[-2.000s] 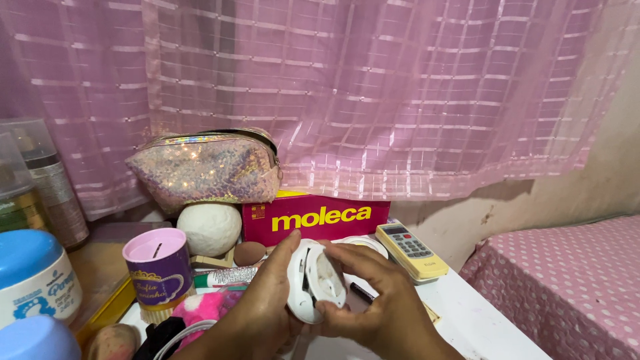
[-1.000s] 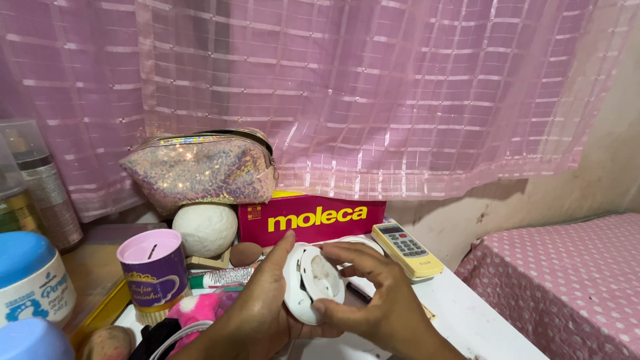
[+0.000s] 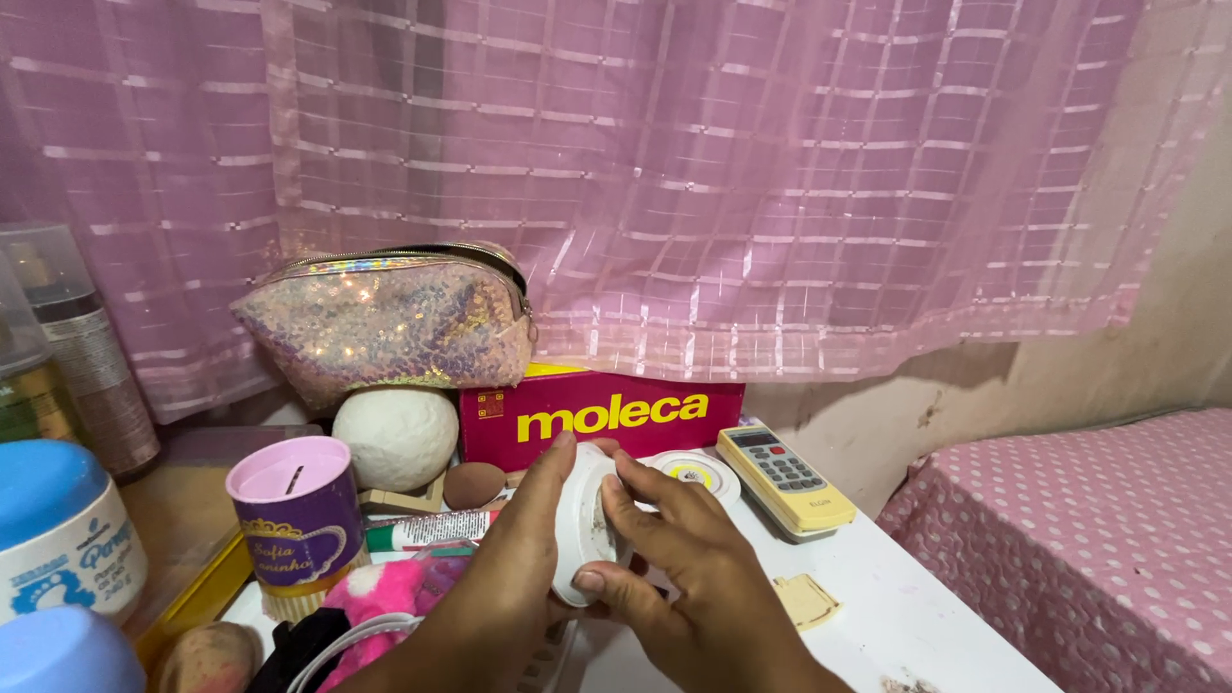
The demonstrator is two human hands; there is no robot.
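A round white plastic object, with dirt marks on its inner part, is held between both hands above the white table. My left hand supports it from the left side, palm against it. My right hand grips its right side with thumb and fingers. Behind the hands lies a round white disc with a yellow ring. To the right sits a yellow Elgin calculator-like device with a keypad. A small yellowish plastic cover lies in front of it.
A magenta box stands behind, near a sequined pouch and a white ball. Leftward are a purple coin bank, a tube, pink plush and jars. A polka-dot-covered bed adjoins the right.
The round white object has turned between my hands, and the gap seen along its face in the earlier frames no longer shows. Both hands still hold it.
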